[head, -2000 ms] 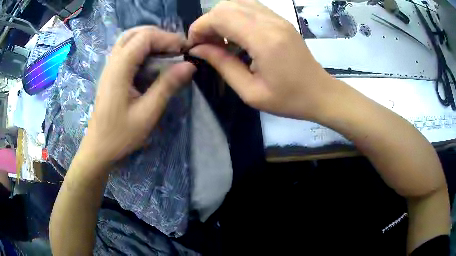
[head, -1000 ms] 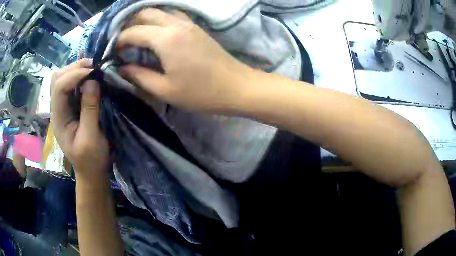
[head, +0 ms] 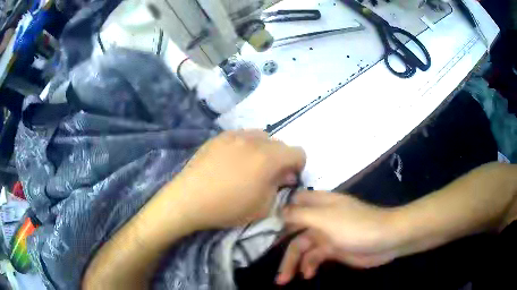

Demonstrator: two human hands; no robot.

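A blue-grey patterned garment (head: 113,164) lies bunched on the left side of the table, spilling toward my lap. My left hand (head: 244,175) is closed on its edge near the table's front, back of the hand up. My right hand (head: 340,226) meets it there, thumb and forefinger at the same edge, other fingers partly curled. Pale lining (head: 258,238) with a dark band shows below the hands. The fingertips are partly hidden, and the image is slightly blurred.
The sewing machine head (head: 198,34) stands at the upper middle, with a tan block (head: 259,39) beside it. Black-handled shears (head: 391,42), tweezers (head: 317,35) and a dark tool (head: 295,15) lie on the white table (head: 363,130). Its worn edge runs diagonally at right.
The view has turned toward the machine and table. Both hands have come from the left to the table's front edge with the garment. The pale lining is now mostly covered by patterned cloth.
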